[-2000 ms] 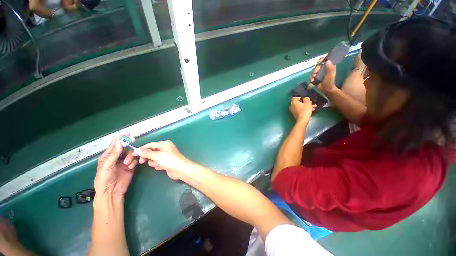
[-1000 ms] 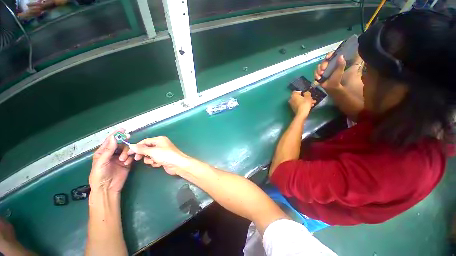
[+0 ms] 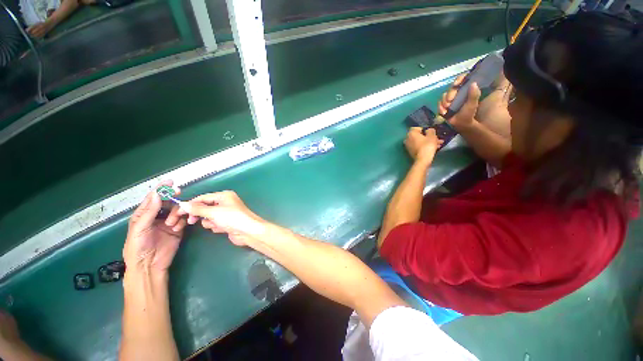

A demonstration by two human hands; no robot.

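Note:
My left hand (image 3: 151, 236) holds a small electronic unit (image 3: 166, 191) up between thumb and fingertips, above the bench near the rail. The unit shows a green face with pale marks. My right hand (image 3: 220, 213) pinches a slim pale tool (image 3: 177, 202) like a pen, its tip at the unit's face. Whether the tip touches is too small to tell. Dark square units (image 3: 111, 271) lie on the green bench left of my left wrist, one of them (image 3: 83, 280) apart.
A whitish rail (image 3: 204, 167) with an upright post (image 3: 254, 77) edges the bench. A shiny packet (image 3: 311, 149) lies by the rail. At right a person in red (image 3: 507, 240) holds a dark grey screwdriver (image 3: 474, 83) over a black block (image 3: 444, 132). Another person's arm (image 3: 13, 342) shows lower left.
The view has shifted slightly. Both my hands keep their hold, with the tool still at the unit. The unit's green face is tilted a little differently.

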